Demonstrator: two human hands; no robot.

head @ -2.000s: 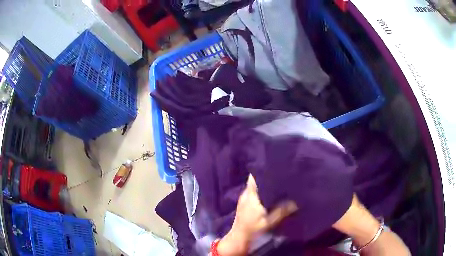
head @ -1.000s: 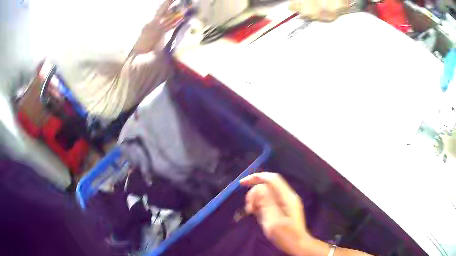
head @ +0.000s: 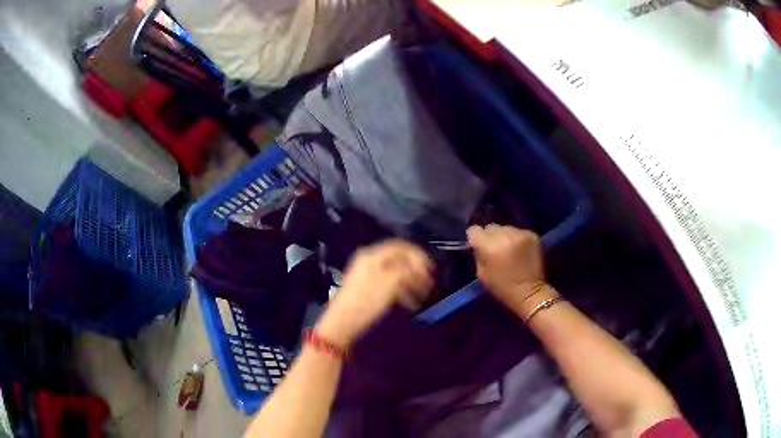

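My left hand (head: pixel 385 278), with a red band at the wrist, is raised over the blue crate; it is blurred and its fingers are curled. My right hand (head: pixel 507 259), with bangles, is closed at the crate's near right side. A thin pale double line, thread or a slim tool, shows at its fingertips, pointing toward my left hand. Dark purple cloth (head: pixel 428 359) lies over my lap below both hands. A grey-lilac part (head: pixel 531 398) shows at the bottom. I cannot tell whether my left hand holds anything.
The blue crate (head: pixel 210 321) holds purple and grey cloth (head: pixel 377 137). The white table (head: pixel 599 111), with printed marks and a dark red edge, curves along the right. Another person's pale clothing (head: pixel 248 38) is at the top. More blue crates (head: pixel 128 248) and red stools stand at left.
The view has swung from the table back down to the crate. My left hand has come into view beside my right hand, which now is closed with a thin pale line at its fingertips.
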